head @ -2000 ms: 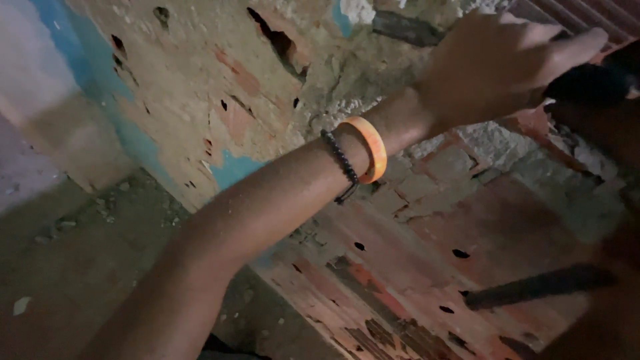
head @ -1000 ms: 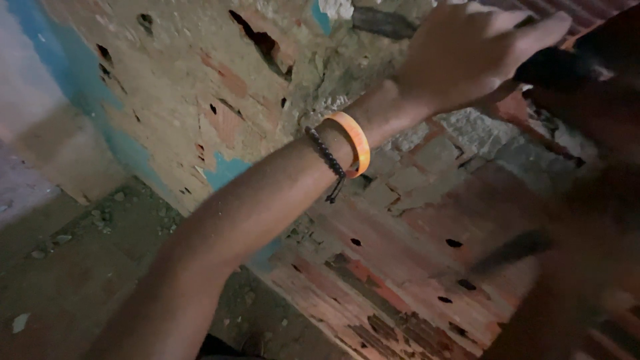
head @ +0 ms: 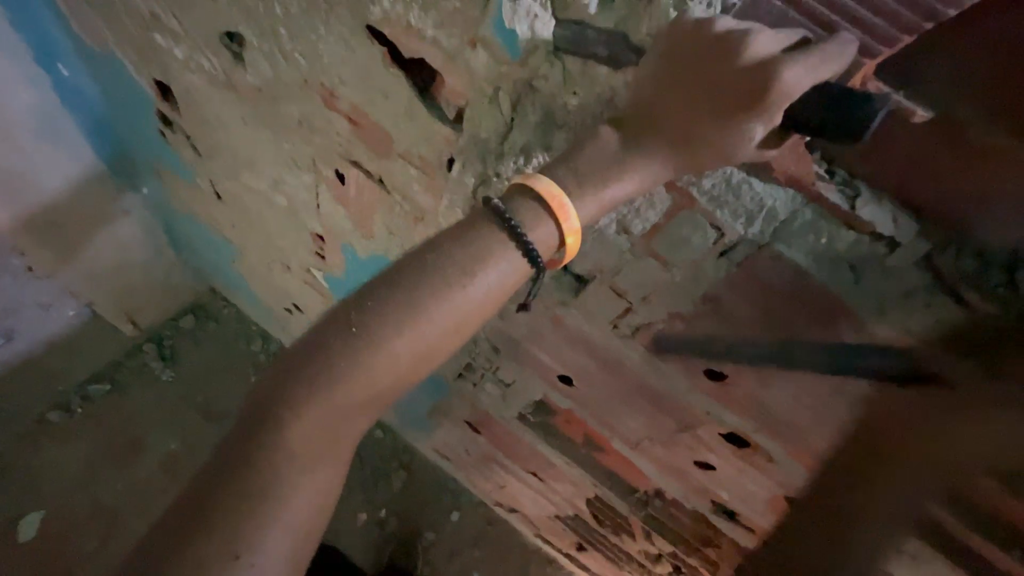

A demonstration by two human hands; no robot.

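My left hand (head: 704,88) is closed around a dark bar-like tool, its blunt end (head: 836,114) showing beyond the thumb side. A similar dark piece (head: 596,42) shows at the other side of the fist against the broken wall; the fist hides whether they join. The wrist wears an orange band and a black braided bracelet. Lower right, a dark rod (head: 792,358) is blurred in front of the brickwork. A dim brown shape (head: 888,480) under it may be my right hand or forearm; its fingers cannot be made out.
The damaged wall (head: 288,104) has peeling blue paint, holes and exposed hollow bricks (head: 640,392). Ribbed brick (head: 872,24) lies at the top right. Rubble (head: 160,352) lies on the floor along the wall's foot at left.
The dark rod at right has changed its tilt: it sloped up to the right earlier and slopes slightly down to the right now. My left hand keeps its hold.
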